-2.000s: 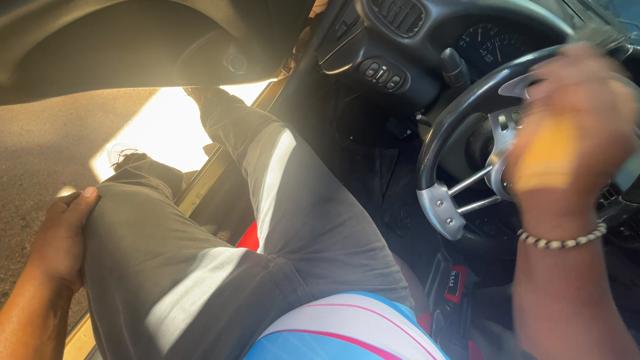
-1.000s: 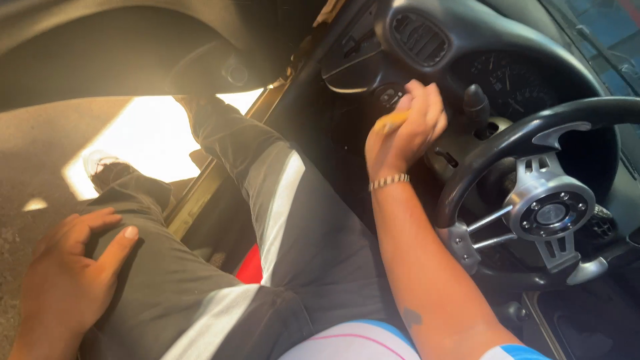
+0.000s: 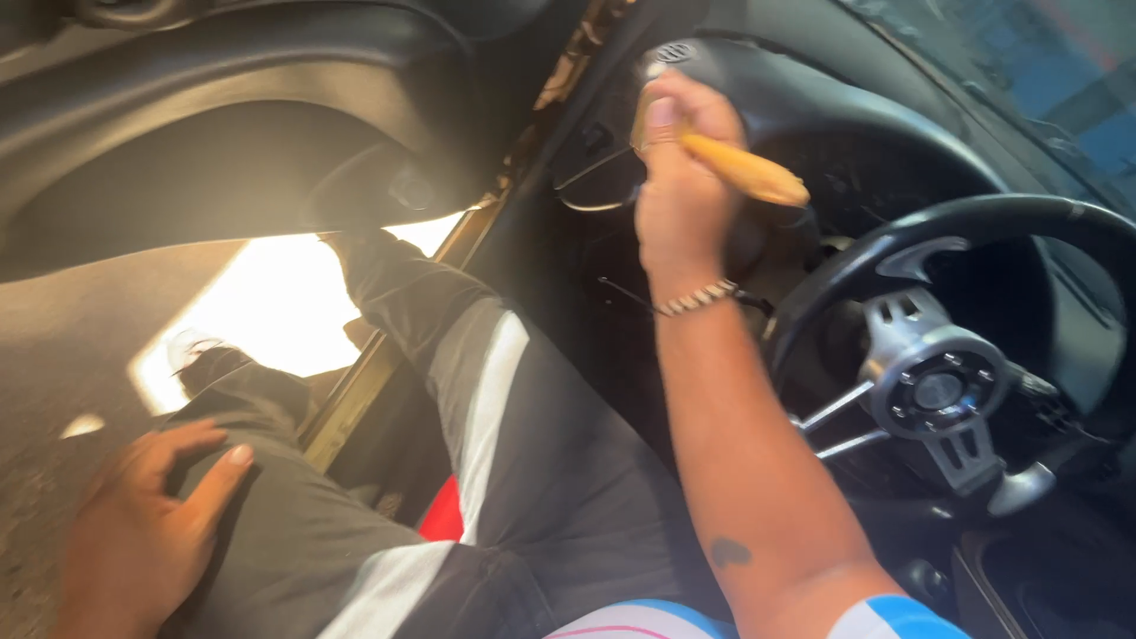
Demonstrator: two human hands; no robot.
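Observation:
My right hand (image 3: 688,177) is closed around a brush-like tool with a yellow-orange handle (image 3: 750,170); its working end is blurred and mostly hidden by the fingers. The hand is at the left end of the black dashboard (image 3: 870,133), just below a round air vent (image 3: 674,53). A beaded bracelet circles the right wrist. My left hand (image 3: 146,524) rests on the left thigh of the dark trousers (image 3: 293,497), fingers spread, with nothing in it.
The steering wheel (image 3: 941,390), with metal spokes, stands right of the right forearm. An open car door panel (image 3: 231,177) spans the upper left. The door sill (image 3: 351,404) runs beside the legs, with sunlit ground (image 3: 266,302) beyond.
My right hand, with the tool, has moved from in front of the steering wheel to the switches by the vent, then up to the dashboard's left end. The left hand stays at the left leg.

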